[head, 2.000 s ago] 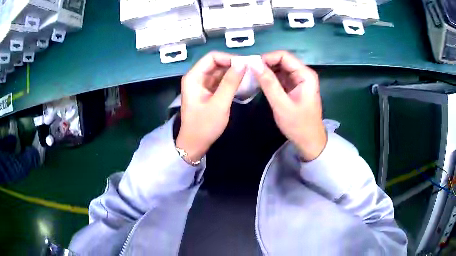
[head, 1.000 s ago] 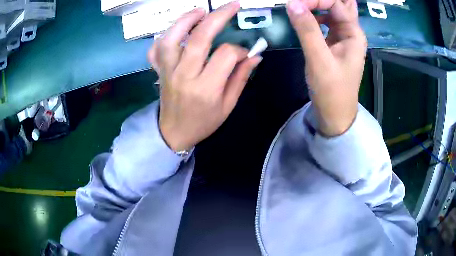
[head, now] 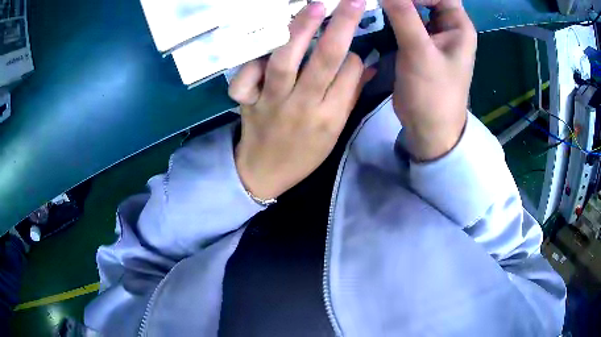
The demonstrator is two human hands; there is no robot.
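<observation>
White retail boxes point(head: 227, 46) lie on the bench at the top of the view. A hang tab point(head: 374, 23) with a dark slot shows between my hands. My left hand point(head: 300, 115) reaches over the box ends, two fingertips on or just over a box. A small pale piece point(head: 372, 58), blurred, shows between its thumb and curled finger. My right hand point(head: 431, 79) is at the right of the tab, fingers bent at the top edge. The picture's edge cuts off its fingertips, so what they touch is hidden.
The green bench mat point(head: 99, 118) curves across the left. Another printed box point(head: 13, 46) with a tab is at the far left. A grey metal frame point(head: 550, 118) with cables stands at right. A dark container point(head: 56, 214) with scraps is low at left.
My hands were together pinching a white piece, then parted and moved up to the boxes. Since the last earlier frame, my left hand has moved right and the view has turned and shifted.
</observation>
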